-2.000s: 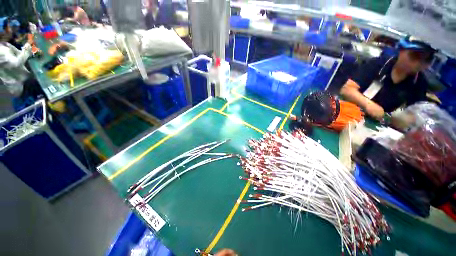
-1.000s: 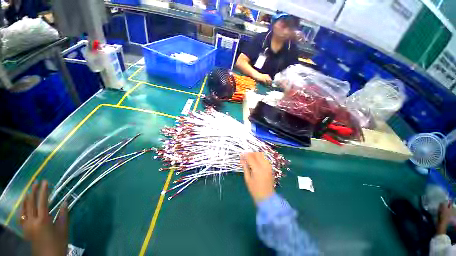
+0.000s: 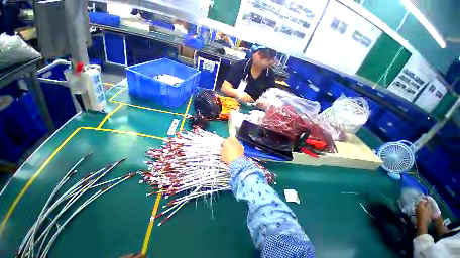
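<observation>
A large dense pile of white wire assemblies [image 3: 189, 164] with red ends lies on the green mat, across the yellow tape line. My right hand [image 3: 232, 150] reaches onto the upper right part of the pile; its fingertips are against the wires and whether it grips one cannot be told. A smaller, sparser group of white wire assemblies [image 3: 65, 206] lies at the left, its lower ends cut off by the picture's edge. My left hand [image 3: 132, 255] shows only as a small sliver at the bottom edge; its fingers cannot be made out.
Beyond the pile are a blue bin [image 3: 164, 83], a black round object [image 3: 207, 104] and orange wires. Right of it are a black pouch [image 3: 265, 139], a red-handled tool [image 3: 315, 143], bagged dark-red wires and a white fan [image 3: 397, 157]. One person sits opposite; another's hands show lower right.
My right hand has moved from the pile's right side to its upper part. My left hand has left the left group and dropped to the bottom edge. The view has turned right since the earliest frame.
</observation>
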